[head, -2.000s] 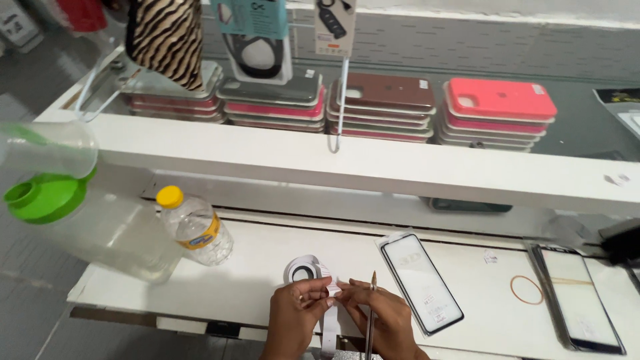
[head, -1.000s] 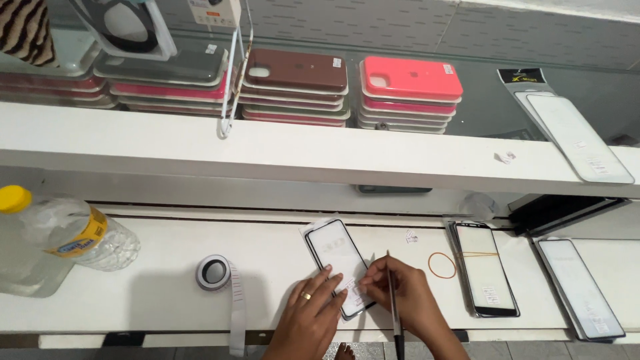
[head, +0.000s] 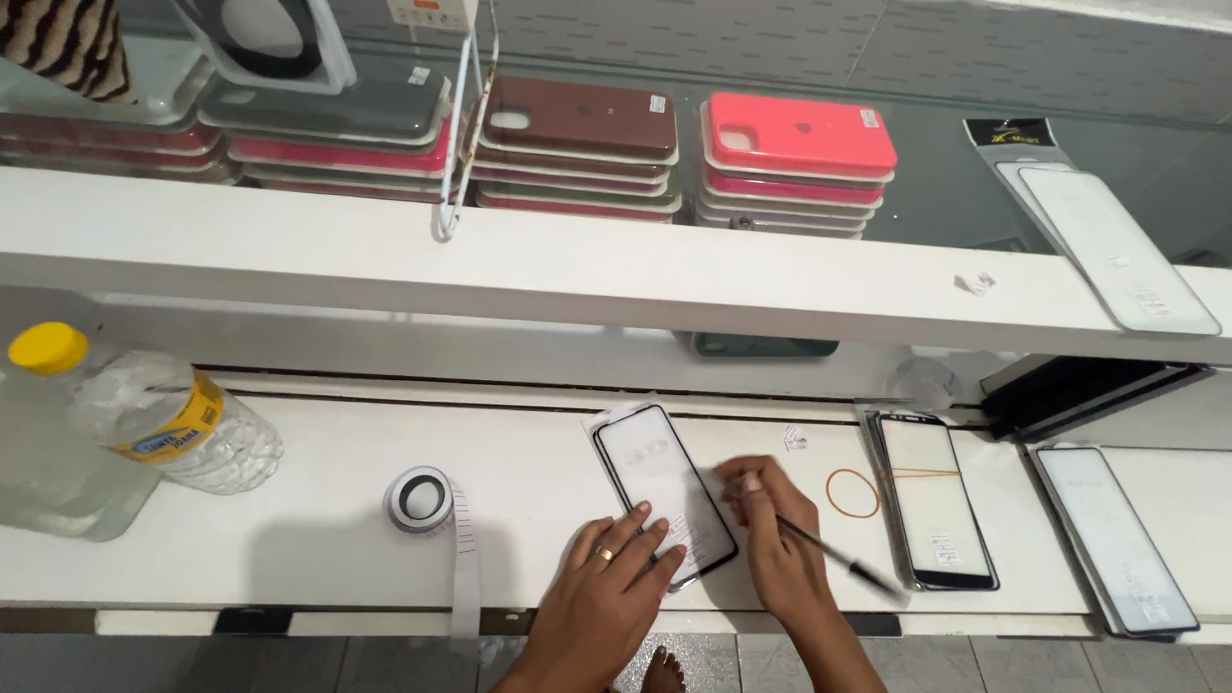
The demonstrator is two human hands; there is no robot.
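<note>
A black-edged phone screen protector [head: 664, 481] in clear packaging lies tilted on the white counter. My left hand [head: 611, 577], wearing a gold ring, rests flat with spread fingers on its lower left part, beside a small label that bears writing. At its right edge is my right hand [head: 775, 539], its fingers closed around a slim dark pen [head: 842, 558] whose rear end points down and right. The fingertips of this hand are blurred. To the left stands a roll of white labels [head: 422, 499], its loose strip [head: 466, 568] hanging over the front edge.
An orange rubber band [head: 853, 493], banded screen protectors [head: 929, 500] and another stack [head: 1116, 539] lie at right. A yellow-capped water bottle [head: 183, 423] and a larger container [head: 77, 481] are at left. Above runs a white shelf edge [head: 577, 269] with stacked phone cases [head: 799, 135].
My hands were at the label roll two seconds ago; they have moved right to the screen protector. Since one second ago, my right hand has shifted slightly off the protector's label. The view has shifted right.
</note>
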